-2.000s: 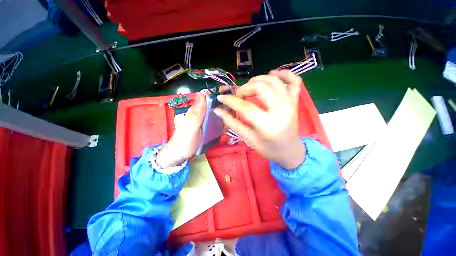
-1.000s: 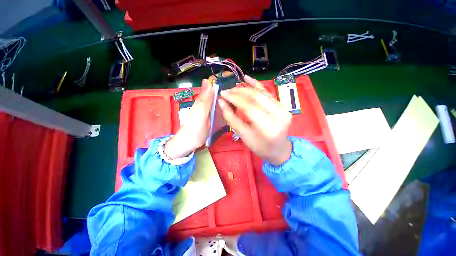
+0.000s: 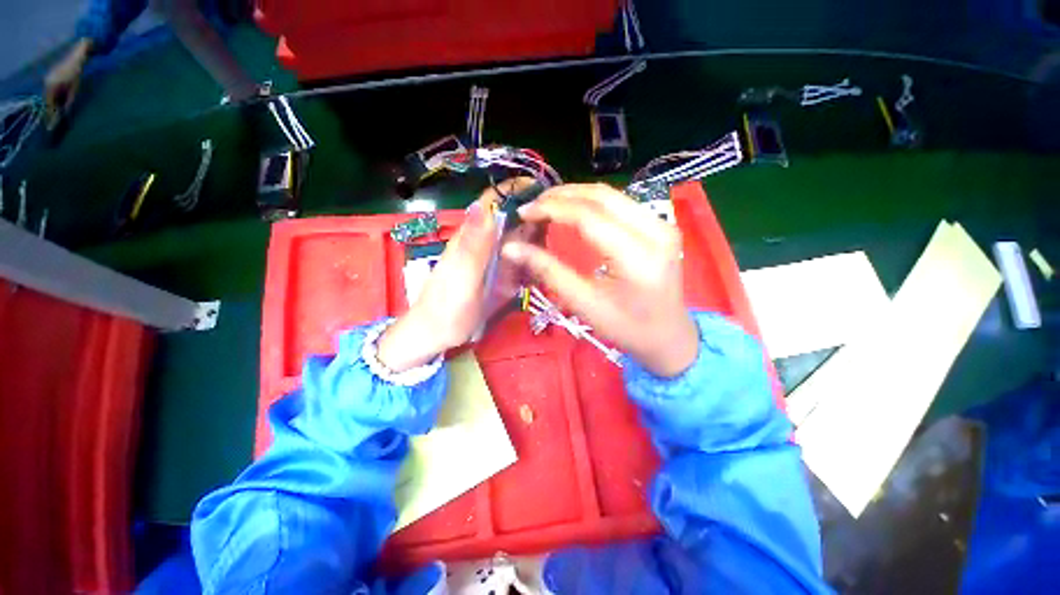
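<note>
My left hand holds a pouch cell on edge above the red compartment tray. My right hand is at the cell's other side, fingertips at its dark upper end; whether it grips the cell is hard to tell. Dark, white and red lead wires arch above the hands. White wires with small plugs lie below my right hand. A green circuit board with a pale cell lies at the tray's top, partly behind my left hand. Another board is partly hidden by my right hand.
A pale yellow sheet lies on the tray. Long cream sheets and a white bar are at right. Wired packs line the green conveyor. Red trays are stacked at left and behind. Another person's hand is upper left.
My right hand has shifted slightly right and covers more of the pack at the tray's right. White wires now show below it. Another person's hand has appeared at upper left.
</note>
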